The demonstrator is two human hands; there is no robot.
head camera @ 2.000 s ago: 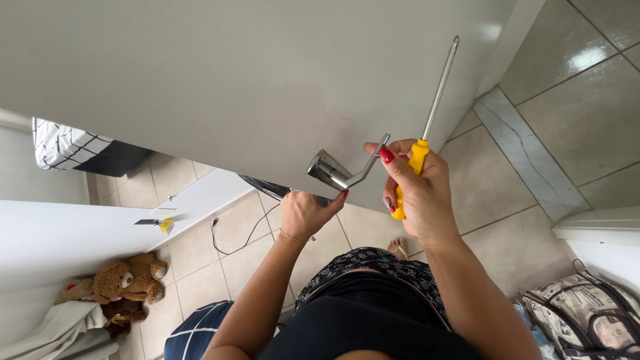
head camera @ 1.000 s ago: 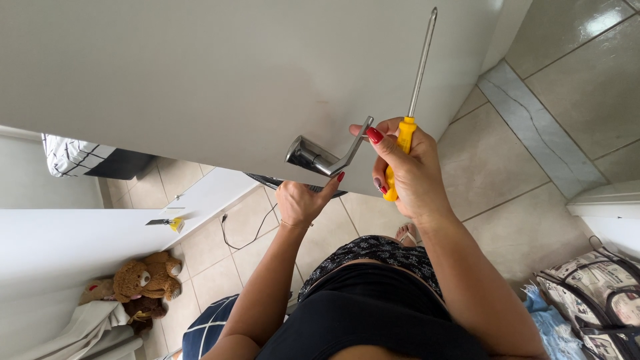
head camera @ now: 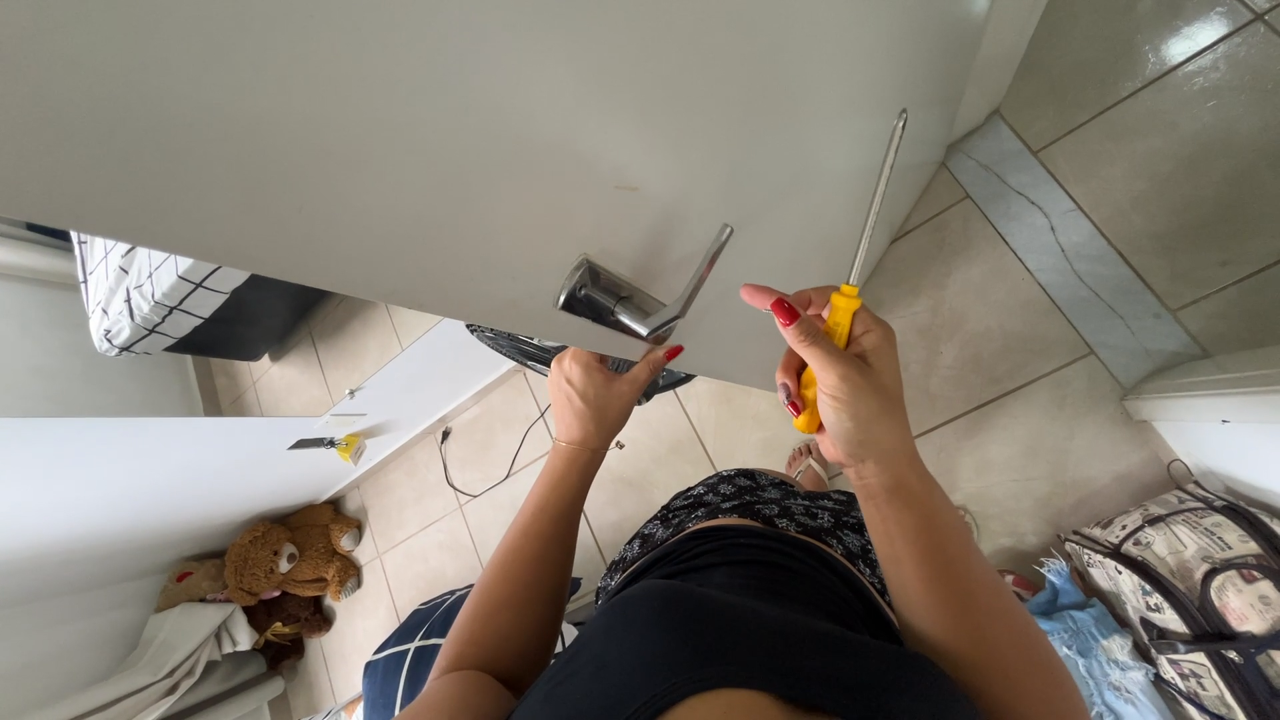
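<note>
A chrome lever door handle point(head camera: 690, 290) sticks out from its round rose point(head camera: 590, 285) on a white door point(head camera: 400, 150). My left hand point(head camera: 598, 395) is at the door's edge just below the handle, its thumb at the base of the lever and its other fingers curled, partly out of sight. In my right hand point(head camera: 850, 370), to the right of the handle, is a screwdriver with a yellow grip point(head camera: 828, 350) and a long metal shank point(head camera: 880, 195) pointing up. The thumb and index finger of that hand stand apart from the lever.
Behind the door's edge shows part of a black, rimmed object point(head camera: 510, 347). A cable point(head camera: 490, 490) lies on the tiled floor. Teddy bears point(head camera: 290, 560) sit at lower left, below a white panel with a yellow-tagged metal piece point(head camera: 350, 448). A patterned bag point(head camera: 1180, 570) stands at right.
My right hand, with the screwdriver, has moved away from the lever's end, which its fingers were at before. My left hand remains by the handle's base.
</note>
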